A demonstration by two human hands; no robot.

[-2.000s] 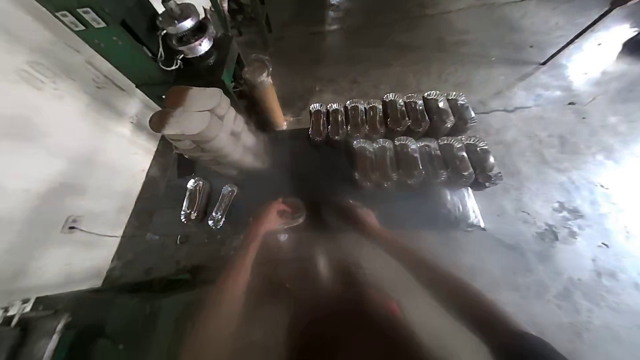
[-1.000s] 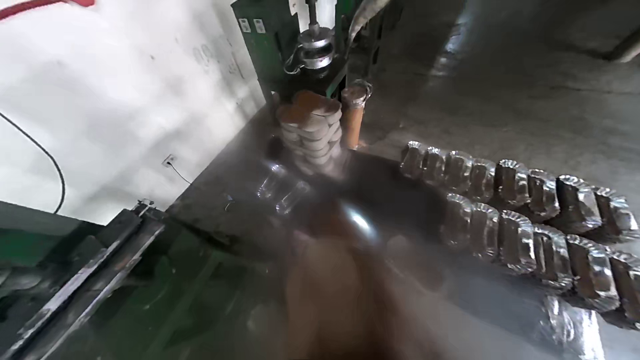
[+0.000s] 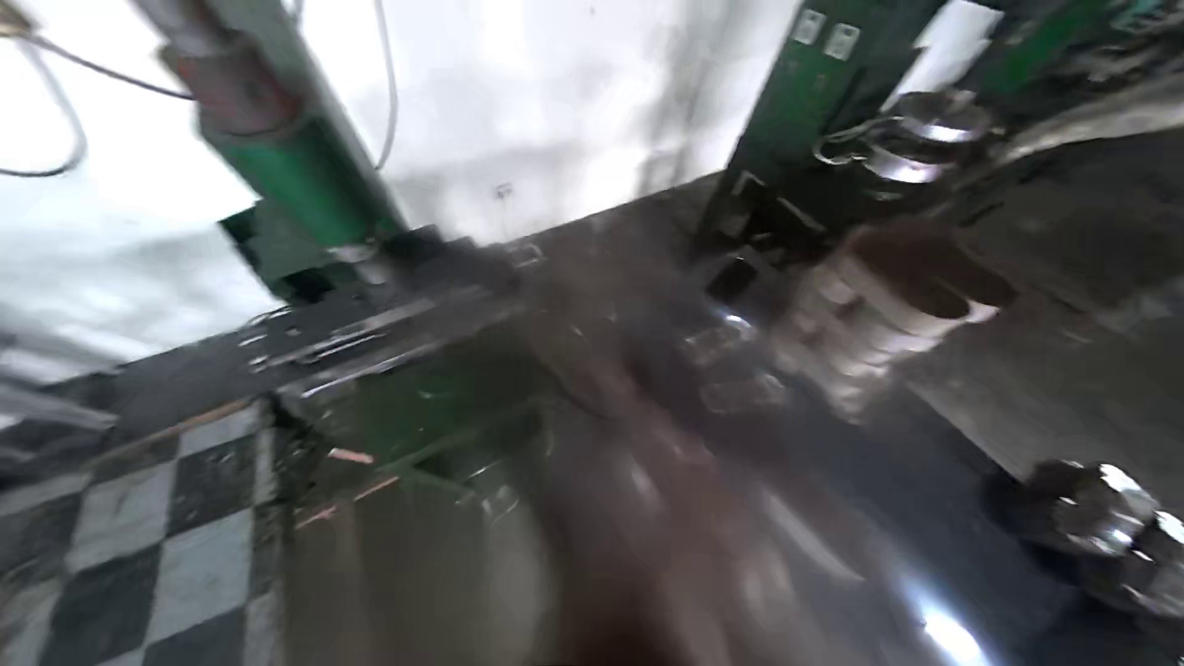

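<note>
A heavily blurred bare forearm [image 3: 666,444] reaches up from the bottom toward the middle of the view. Its hand is too smeared to show its fingers or any hold, and whether it is my left or my right cannot be told. The other hand cannot be made out. Just right of the arm, two small shiny trays [image 3: 745,393] lie on the dark tabletop [image 3: 832,453]. Beyond them rises a stack of pale, rounded pieces with brown tops [image 3: 869,314]. Shiny fluted metal trays [image 3: 1091,509] stand at the right edge.
A green machine with a cylinder [image 3: 305,185] stands at the left by the white wall [image 3: 555,92]. Below it are metal bars [image 3: 361,347] and a black-and-white checkered surface [image 3: 157,527]. Another green machine [image 3: 786,120] with a round metal part [image 3: 916,139] is at the upper right.
The view has swung far to the left, bringing in the green cylinder and checkered surface. Two blurred hands showed apart over the table two seconds ago; now one smeared forearm is discernible.
</note>
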